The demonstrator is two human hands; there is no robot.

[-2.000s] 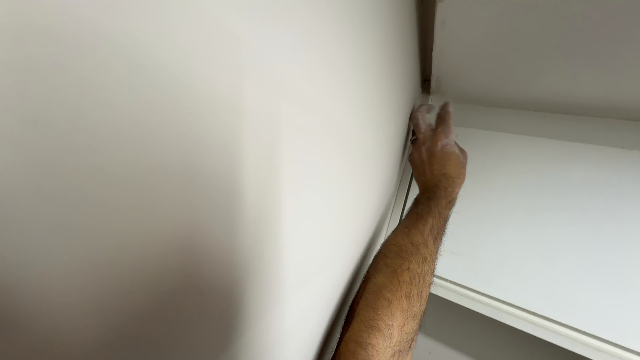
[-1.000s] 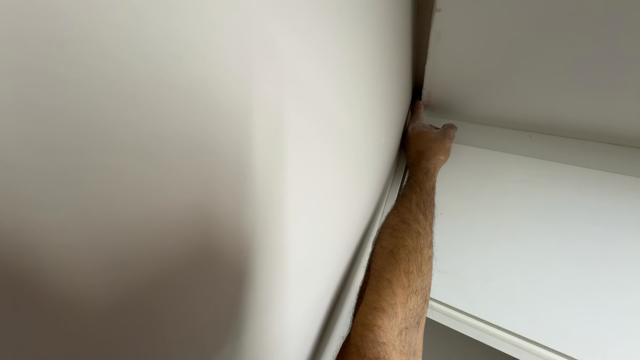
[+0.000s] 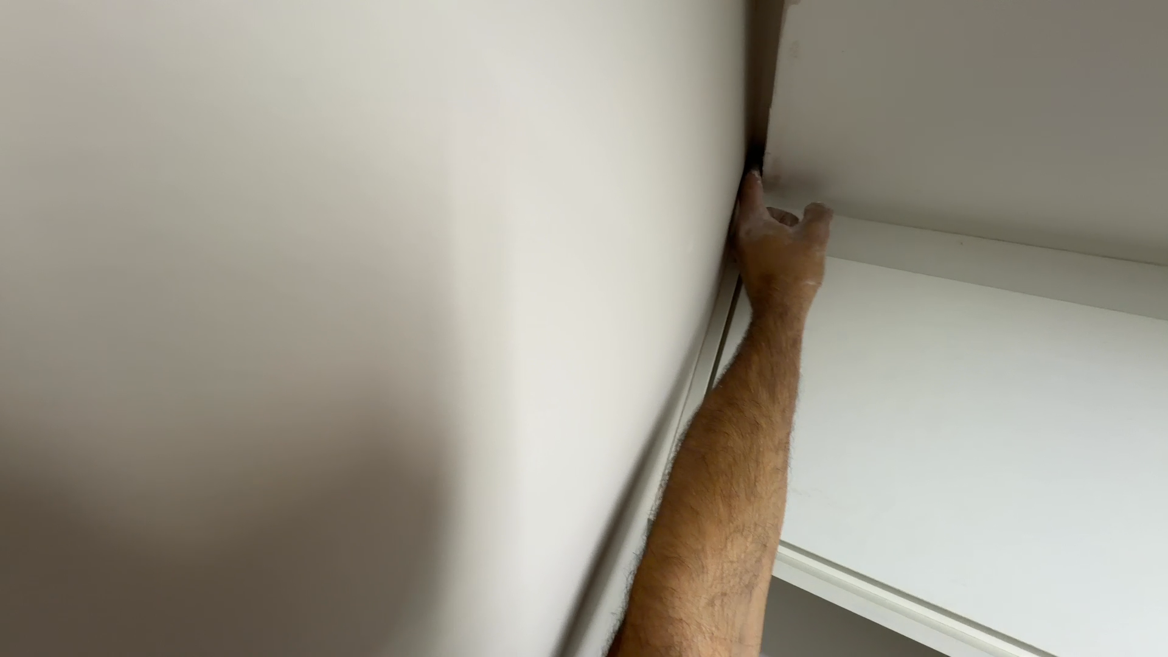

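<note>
My left hand [image 3: 780,251], whitish with dust or paste, reaches up into the corner where the pale wall panel [image 3: 584,228] meets the white shelf board [image 3: 985,429]. One finger points up into the dark narrow gap [image 3: 757,151] beside the panel. The thumb stands apart on the right, near the strip at the back of the shelf. A small dark oval shows between finger and thumb; what it is cannot be told. No held tool is plain. Part of the fingers is hidden at the panel's edge. My right hand is out of view.
The pale panel fills the left side, very close, with a blurred shadow low on it. A narrow white edge strip [image 3: 680,429] runs beside my forearm. The shelf's front edge [image 3: 894,589] crosses at lower right, and a pale surface [image 3: 967,100] rises behind the shelf.
Two seconds ago finger and thumb both pointed up, close together at the corner. Now the thumb is spread to the right and one finger points into the gap.
</note>
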